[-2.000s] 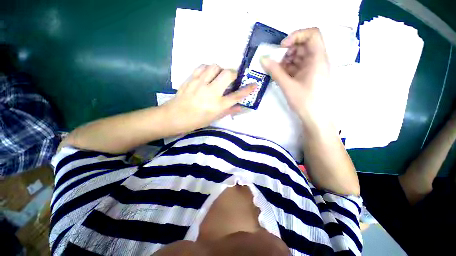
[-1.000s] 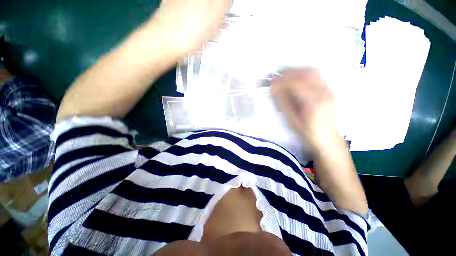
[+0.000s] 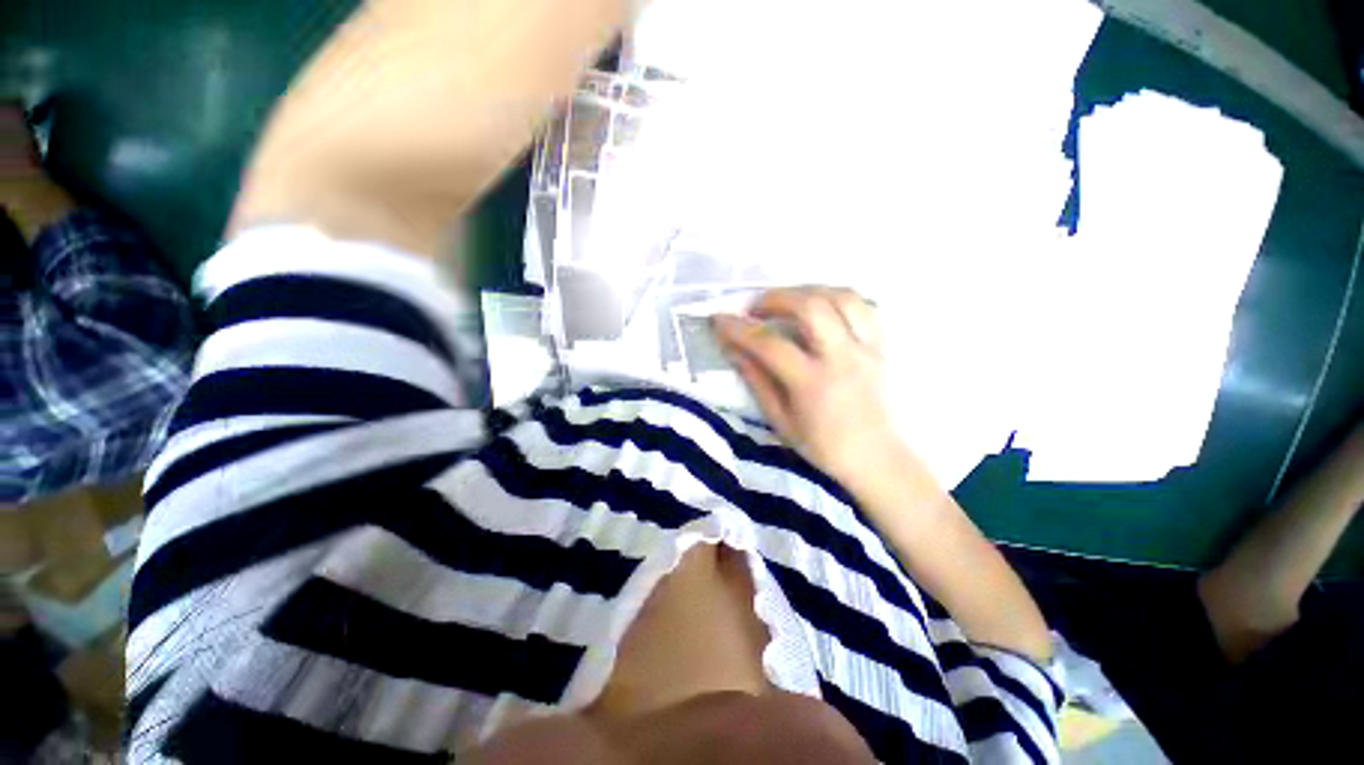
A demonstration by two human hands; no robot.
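My right hand is over the near edge of the compartment sheets, fingertips down at a pale rectangle. Whether the fingers grip it cannot be told. My left forearm reaches forward past the top edge of the picture, so my left hand is out of view. The compartment sheets are clear-grey with pale-bordered rectangles. They lie partly under large overexposed white sheets. No phone body shows.
A white stack with uneven edges lies at the right on the dark-green tabletop. Another person's forearm is at the right edge. A person in plaid cloth is at the left.
The phone body and pale display piece seen two seconds ago are out of view. My left arm has reached forward. My right hand has moved nearer my body and left, onto the compartment sheets.
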